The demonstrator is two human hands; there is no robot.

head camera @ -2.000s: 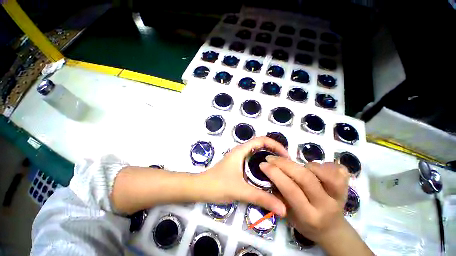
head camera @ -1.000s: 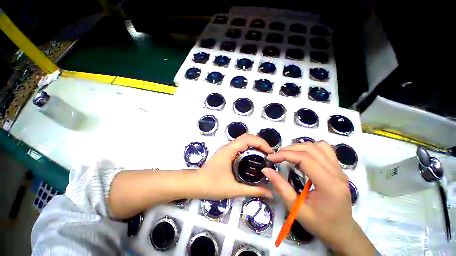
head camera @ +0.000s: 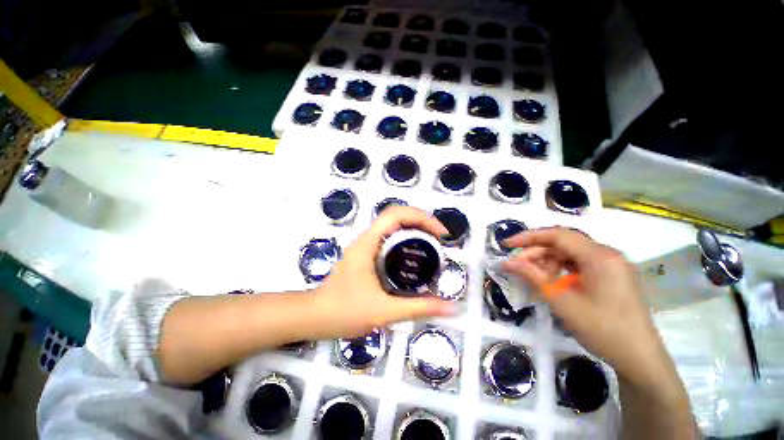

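My left hand [head camera: 357, 279] holds a round watch head [head camera: 411, 262] by its rim, above the near foam tray [head camera: 391, 335]. Its face points up at me, with faint lines of text lit on the black screen. My right hand [head camera: 593, 288] is to the right, away from that watch, with a small whitish wipe [head camera: 516, 279] at its fingertips and an orange stick [head camera: 560, 285] partly hidden in the fingers. Watch heads sit in the tray pockets around and below both hands; some faces show bright glare.
A farther foam tray [head camera: 288, 120] with rows of darker watch heads adjoins at the back. A clear bottle with a metal top [head camera: 73, 193] stands at left, another [head camera: 720, 258] at right. Yellow strips [head camera: 198, 136] edge the bench. White foam [head camera: 688, 185] lies at back right.
My right hand has come away from the held watch to the right, and the wipe now shows. The orange stick shows less than a second ago. Text lit on the screen, dark two seconds ago.
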